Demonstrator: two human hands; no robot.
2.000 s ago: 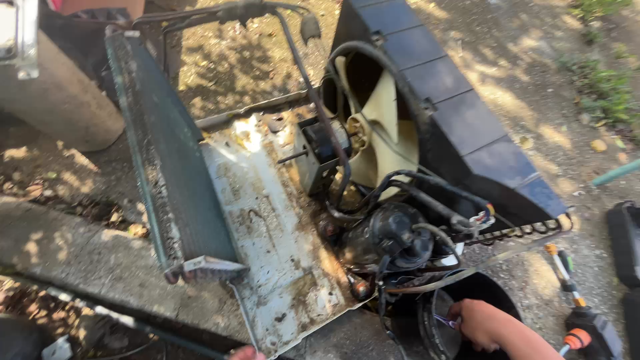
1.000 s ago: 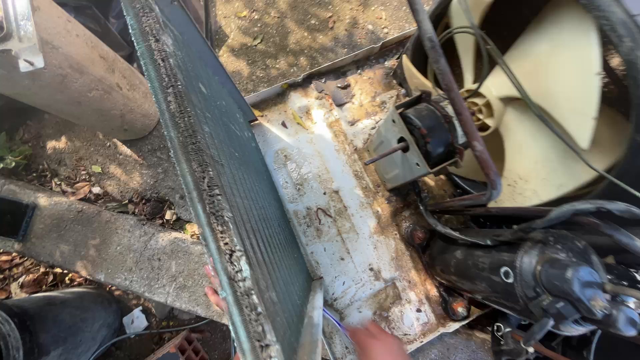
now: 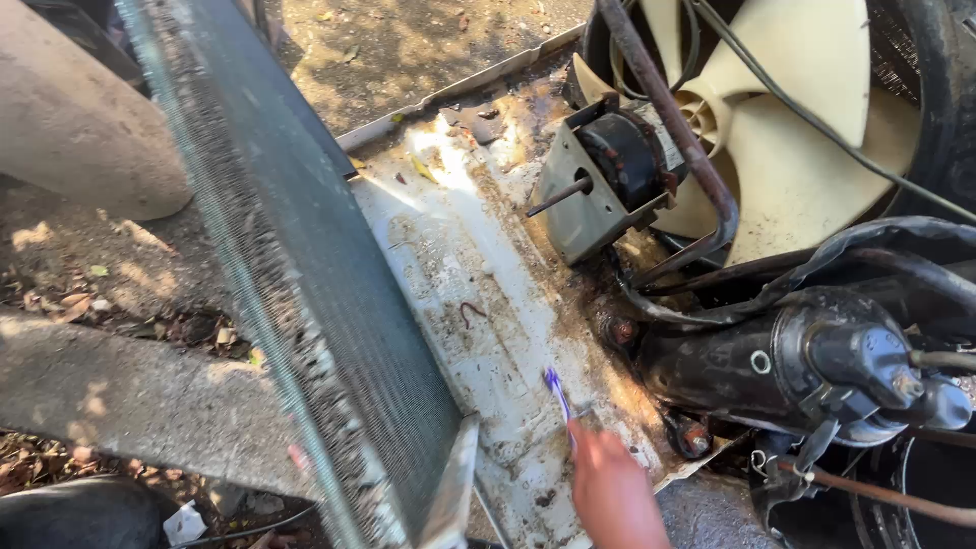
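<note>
My right hand [image 3: 616,488] grips a purple and white toothbrush [image 3: 560,396], its head over the dirty metal base pan [image 3: 488,335] of an air conditioner. Left of it, a finned coil [image 3: 343,267] stands tilted, its edge matted with grey dirt. Just a fingertip of my left hand [image 3: 299,456] shows at the coil's outer edge; the rest is hidden. Right of the pan are a fan motor [image 3: 621,164] in a metal bracket, a cream plastic fan [image 3: 801,145] and a black compressor [image 3: 732,366].
Bent copper tubing [image 3: 709,175] and black cables [image 3: 808,267] cross between motor and compressor. A concrete curb [image 3: 137,404] runs beneath the coil at the left. A black container [image 3: 938,473] is at the lower right. Dry leaves lie on the ground.
The view has moved closer to the pan. My right hand has gone from the black container at the lower right to over the pan, with the toothbrush in it.
</note>
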